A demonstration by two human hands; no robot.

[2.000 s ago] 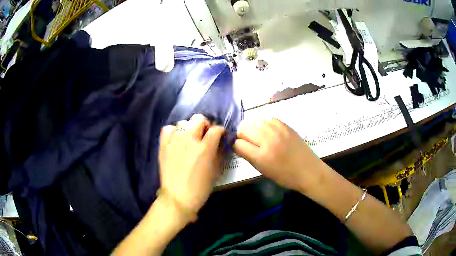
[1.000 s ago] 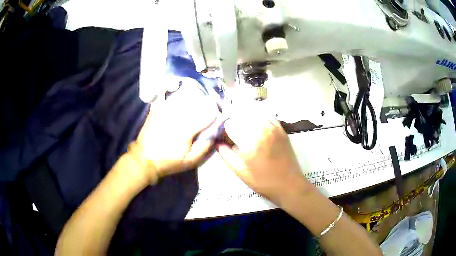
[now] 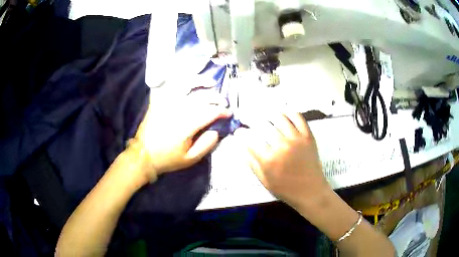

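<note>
The navy lining (image 3: 218,74) runs under the needle area of the white sewing machine (image 3: 342,25); its lit part looks purple-blue. My left hand (image 3: 183,125) lies on the cloth just in front of the needle, thumb and fingers closed on a small bunch of lining. My right hand (image 3: 287,155) is right of it, knuckles up; its fingertips are washed out by glare near the edge of the bunch, so I cannot tell whether they grip it. The dark garment panels (image 3: 65,100) spread over the left side of the table.
The machine lamp (image 3: 162,50) hangs over the cloth. Black-handled scissors (image 3: 371,113) lie right of the needle. Black scraps (image 3: 433,114) lie at the far right. A dark strip (image 3: 405,158) hangs over the table edge. A yellow frame (image 3: 397,205) is below right.
Since two seconds ago, both hands have moved up with the cloth towards the needle. Since one second ago, the right hand has shifted slightly right, away from the left hand.
</note>
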